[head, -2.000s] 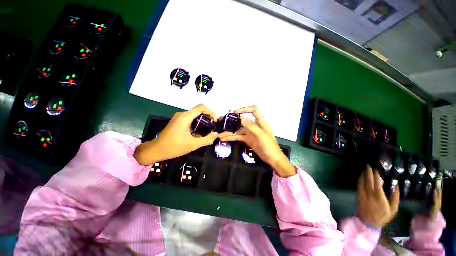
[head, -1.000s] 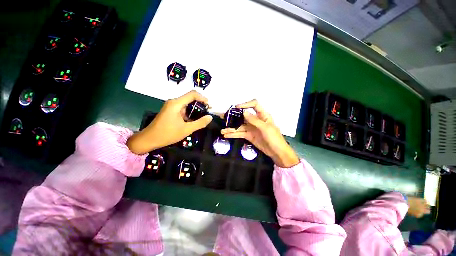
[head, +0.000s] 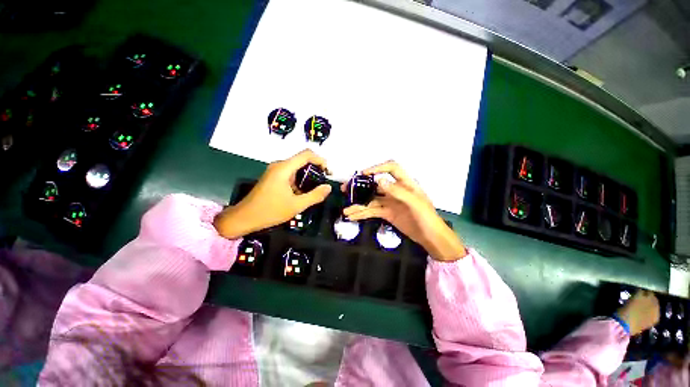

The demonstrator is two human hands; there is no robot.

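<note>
My left hand (head: 276, 193) holds a round black watch head (head: 309, 178) between thumb and fingers. My right hand (head: 405, 205) holds another watch head (head: 361, 188) beside it, the two a little apart. Both are above the black compartment tray (head: 327, 291) in front of me. Its visible pockets show several units on the left and middle; some lower right pockets look dark. Part of its upper row is hidden by my hands. Two more watch heads, one (head: 281, 122) and another (head: 318, 130), stand on the white sheet (head: 363, 72).
A filled black tray (head: 125, 113) lies lengthwise at the left, with another darker one beyond it. A filled tray (head: 564, 200) is at the right. At the lower right, another person's hand (head: 640, 311) is at a further tray. A metal rail runs along the far edge.
My hands moved slightly apart, each still holding its unit. The neighbour's hands left the right tray; one is now at a tray at the lower right. The view has shifted a little.
</note>
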